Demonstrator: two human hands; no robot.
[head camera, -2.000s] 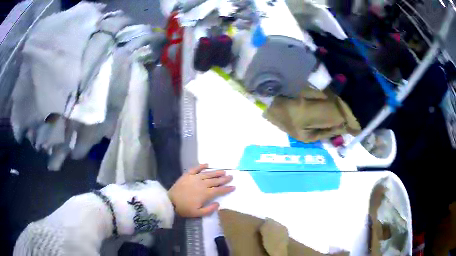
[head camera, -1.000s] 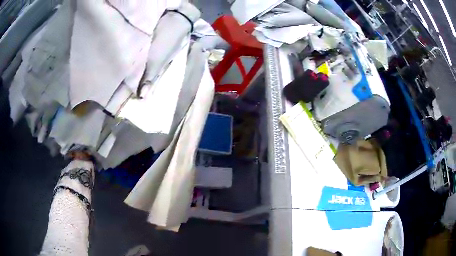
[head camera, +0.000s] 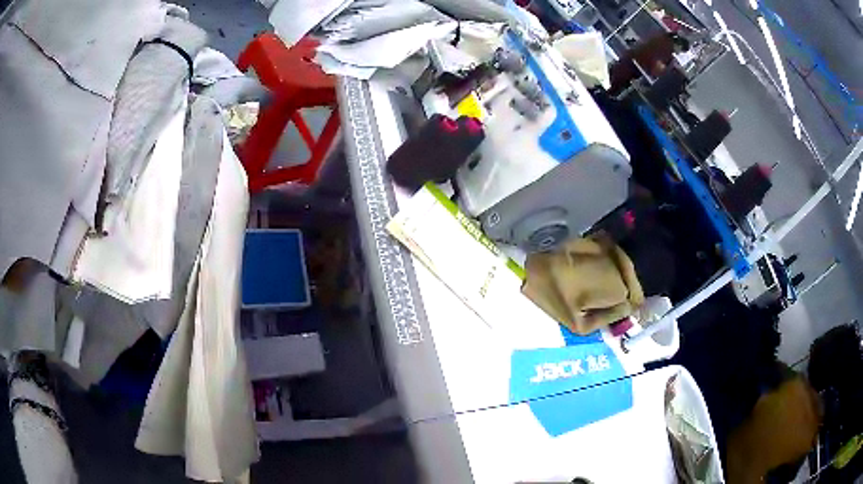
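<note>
Pale grey garment panels (head camera: 57, 161) hang in a large heap at the left, nearest the wearer's left arm. A long pale panel (head camera: 213, 321) hangs down at the heap's right side. The white patterned sleeve of my left arm shows at the lower left edge, reaching up to the heap. My left hand itself is hidden at the cloth, so its grip does not show. My right hand is out of the picture.
A red stool (head camera: 289, 95) stands behind the heap. The white machine table (head camera: 492, 444) runs along the right, bearing dark thread cones (head camera: 435, 151), a green-edged paper (head camera: 454, 250), a folded brown cloth (head camera: 582, 284) and a white and grey machine head (head camera: 558, 198). A blue-topped box (head camera: 274, 267) lies below.
The view has swung left, then partly back right. My left hand has left the tabletop and reached to the grey heap, where it no longer shows. The heap now lies further left in view.
</note>
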